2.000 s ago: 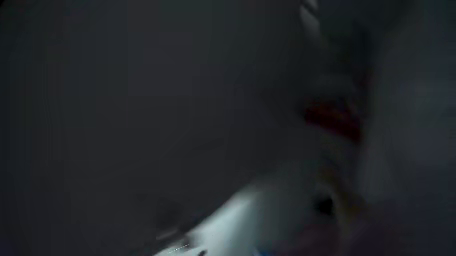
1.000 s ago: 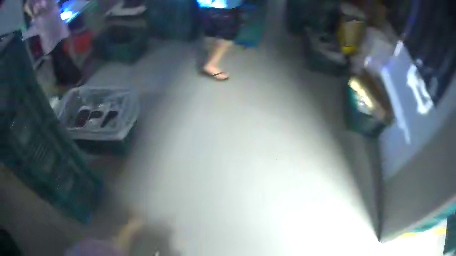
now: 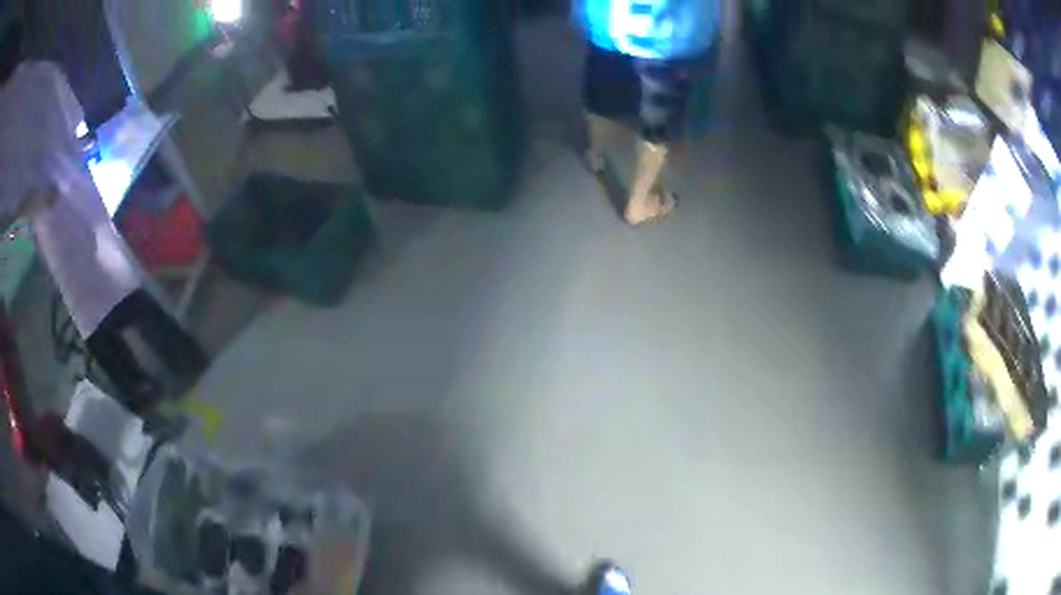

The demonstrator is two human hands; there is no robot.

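Observation:
Neither of my hands shows in the picture. Nearest in front, at the lower left, stands a crate with a clear plastic liner (image 3: 175,488) over it. Inside it are several white electronic units with black faces (image 3: 248,556), blurred and partly cut off by the bottom edge. A small bright rounded tip, perhaps of a shoe (image 3: 610,579), shows at the bottom edge.
A dark green crate (image 3: 291,238) stands on the grey floor (image 3: 605,407) at left. Tall green crate stacks (image 3: 431,116) are behind. A person in dark shorts (image 3: 640,93) stands ahead. A person in a pink smock (image 3: 82,256) is at left. Filled crates (image 3: 878,203) line the right side.
The view has moved forward. The lined crate is now at the lower left, and the upright green crate at left has left view. The person ahead appears further right. The shoe-like tip has appeared.

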